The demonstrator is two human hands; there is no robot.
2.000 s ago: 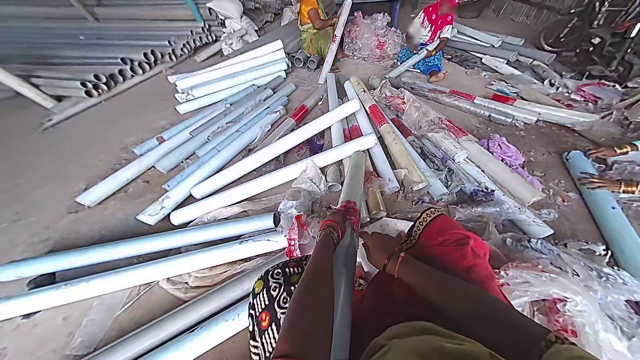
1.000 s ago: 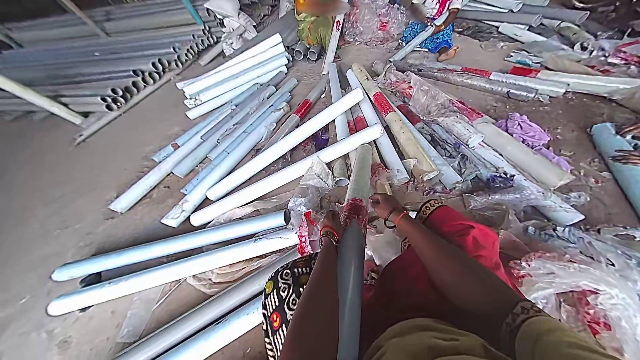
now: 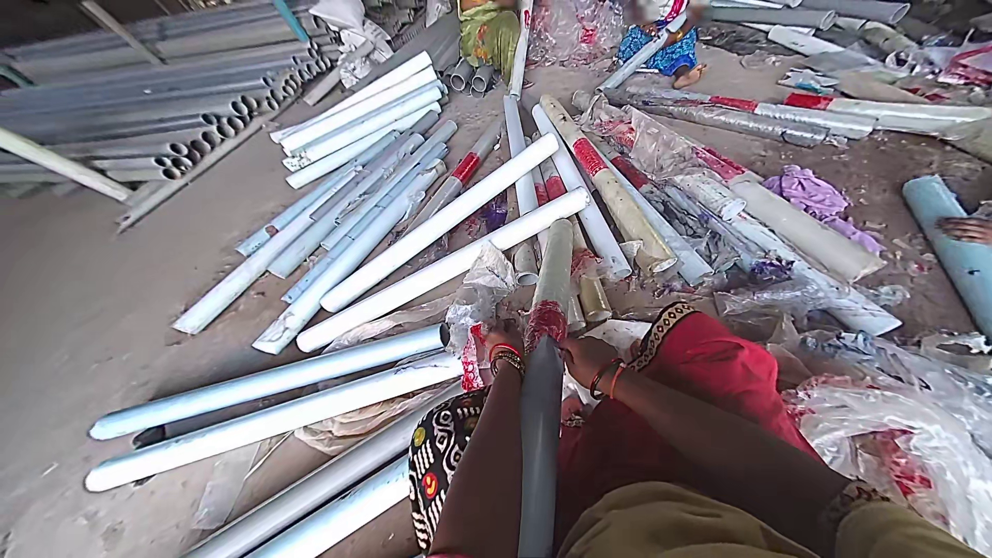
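Observation:
A grey plastic pipe (image 3: 541,418) stands tilted between my forearms, its far end pale, with a red printed band of plastic wrap (image 3: 545,322) around its middle. My left hand (image 3: 504,341) is at the left side of the pipe by this band, its fingers partly hidden by crumpled clear plastic film (image 3: 484,291). My right hand (image 3: 585,356) touches the pipe's right side just below the band, fingers bent against it. Whether the left fingers close on the pipe or on the film is unclear.
White pipes (image 3: 442,225) lie fanned out ahead and to the left. Wrapped pipes (image 3: 608,186) and plastic film (image 3: 891,434) lie to the right. Two people sit at the back, and another person's hand (image 3: 965,229) rests on a blue pipe (image 3: 942,248). Stacked grey pipes (image 3: 116,108) are at upper left.
My right hand was off the pipe's upper right side one second ago and is now lower, against it. The view has shifted somewhat.

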